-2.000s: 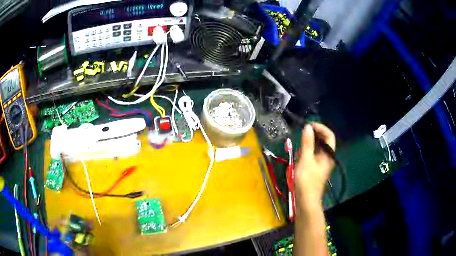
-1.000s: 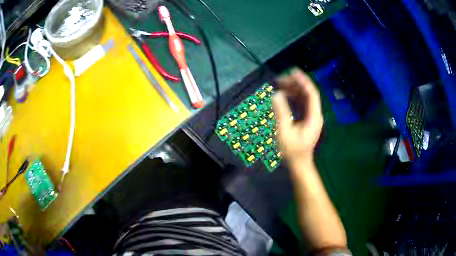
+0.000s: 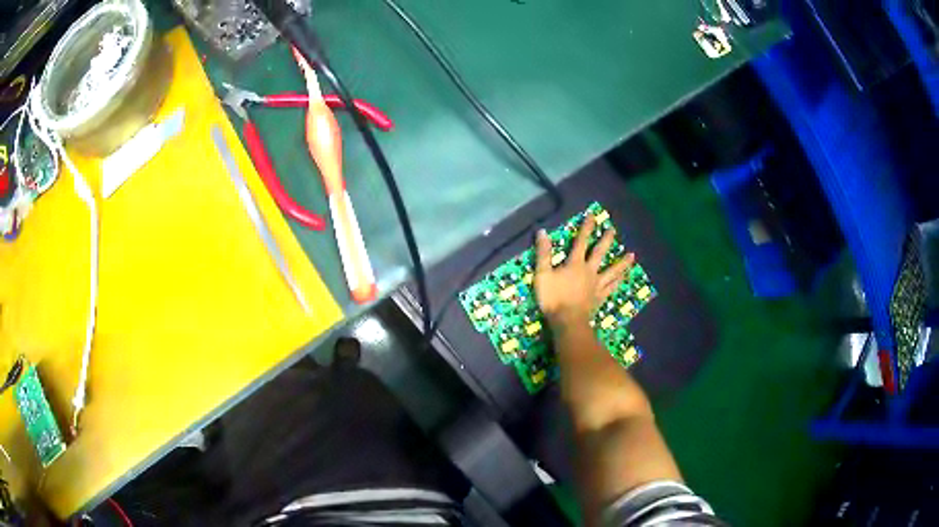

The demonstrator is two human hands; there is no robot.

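Note:
A panel of joined green boards with yellow parts [image 3: 505, 299] lies on a dark surface below the bench edge. My right hand [image 3: 575, 283] is over the panel with its fingers spread, covering its middle. It holds nothing that I can see; whether it touches the boards is hard to tell. A single small green board [image 3: 39, 417] lies at the lower left of the yellow mat [image 3: 185, 309], near the end of a white cable [image 3: 91, 299]. My left hand is not in view.
Red-handled cutters [image 3: 270, 175] and an orange and white screwdriver [image 3: 327, 154] lie right of the mat. A metal strip [image 3: 257, 216] lies on it. A round tub [image 3: 98, 67] stands upper left. A black cord [image 3: 386, 170] crosses the bench edge. Blue frames [image 3: 844, 175] stand right.
The view has swung right and down from the bench to the board panel. My right hand has moved from beside the cutters to over the panel, and its fingers have spread.

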